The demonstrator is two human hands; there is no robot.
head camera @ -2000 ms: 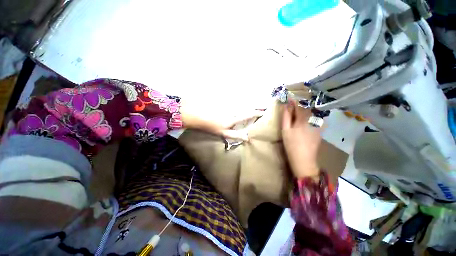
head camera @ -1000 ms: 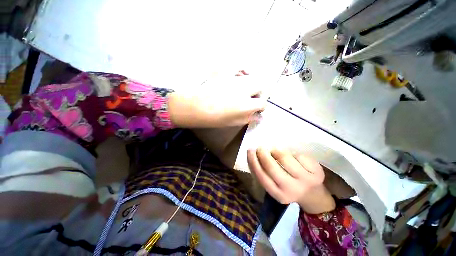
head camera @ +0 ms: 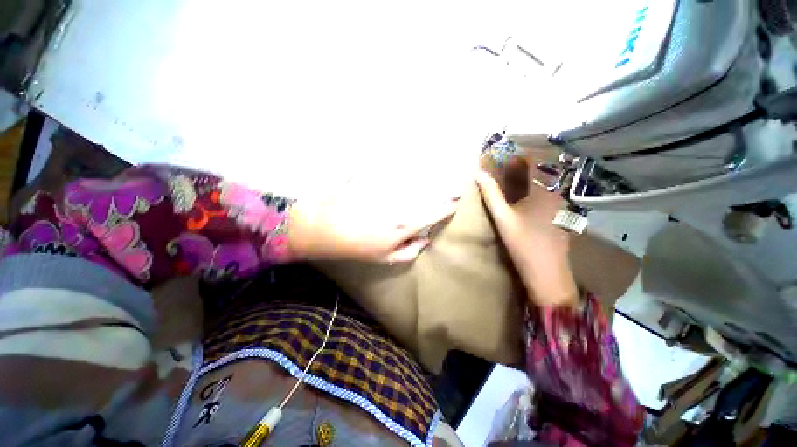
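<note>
A khaki fabric panel (head camera: 463, 288) hangs over the table's front edge towards the lap, its upper end under the sewing machine's presser foot area (head camera: 498, 148). My left hand (head camera: 376, 231) holds the panel's left edge, fingers pinched on the cloth. My right hand (head camera: 533, 244) lies on the panel's right part, fingertips close to the presser foot, pressing the cloth; whether it grips is hidden by glare and blur. The white sewing machine head (head camera: 682, 113) stands at the upper right.
The white table (head camera: 218, 96) glares under the lamp. A checked apron (head camera: 297, 332) covers the lap, with a neck cord and yellow-white end (head camera: 262, 428) over it. Cut cloth pieces (head camera: 699, 393) lie at the lower right.
The pale side of the cloth seen a second ago is gone; the khaki panel now lies at the presser foot. My right hand has moved up towards the machine.
</note>
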